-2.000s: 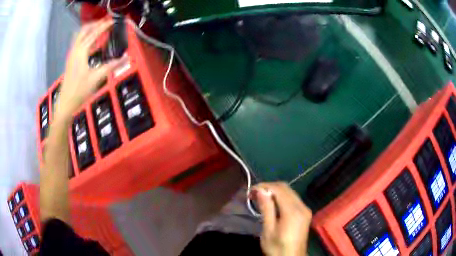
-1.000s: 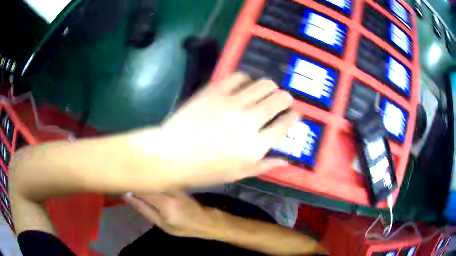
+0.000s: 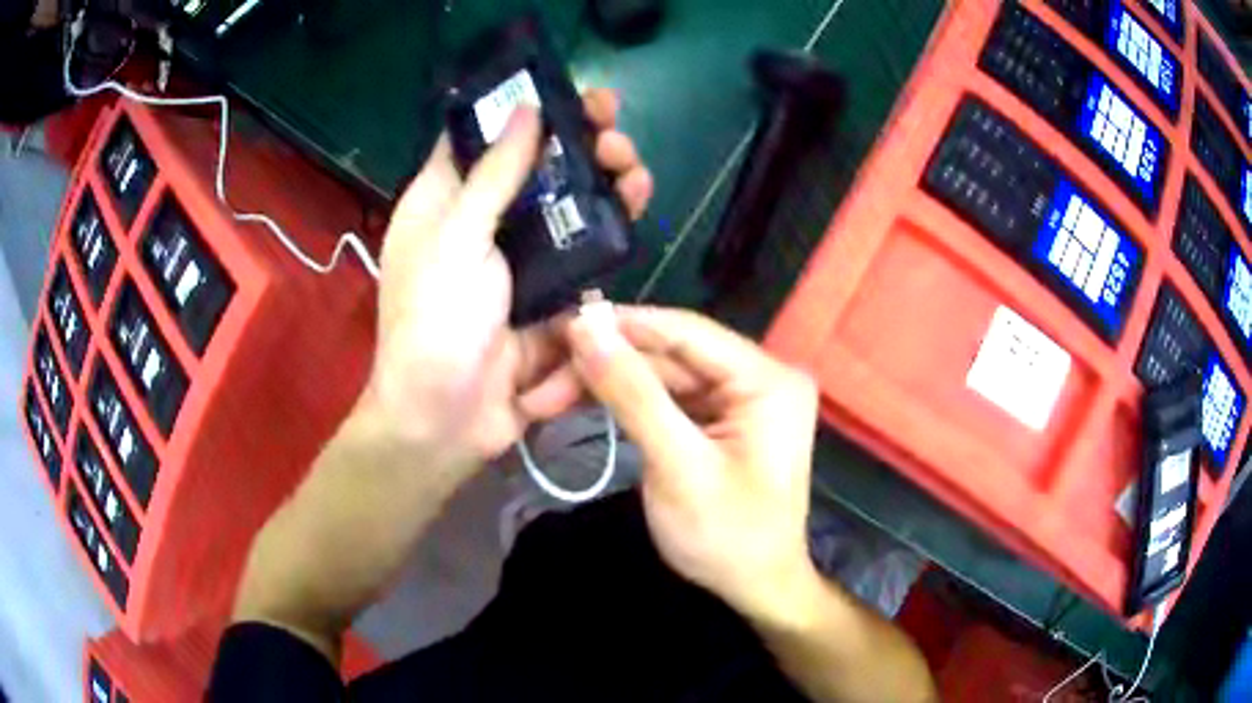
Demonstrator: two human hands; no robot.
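Observation:
My left hand [image 3: 446,289] holds a black handset [image 3: 560,206] with its open back up, thumb on the upper part near a white label. My right hand [image 3: 714,433] pinches the white plug of the USB cable [image 3: 570,492] at the handset's lower end. Whether the plug is fully in cannot be told. The orange-red tray [image 3: 858,323] at the right has a bare pocket with a white paper label [image 3: 1019,367]. Its other visible pockets hold face-up handsets with lit screens [image 3: 1089,254].
A face-down handset [image 3: 1168,488] with a white lead lies on the tray's right corner. A black barcode scanner [image 3: 776,165] lies on the green mat [image 3: 693,62]. Stacked filled trays [image 3: 206,412] stand at the left. A dark mouse [image 3: 625,14] shows at the top edge.
A handset has left the tray's near pocket, baring the paper label, and is now in my left hand. My right hand has come to its end with the cable plug. The view has shifted.

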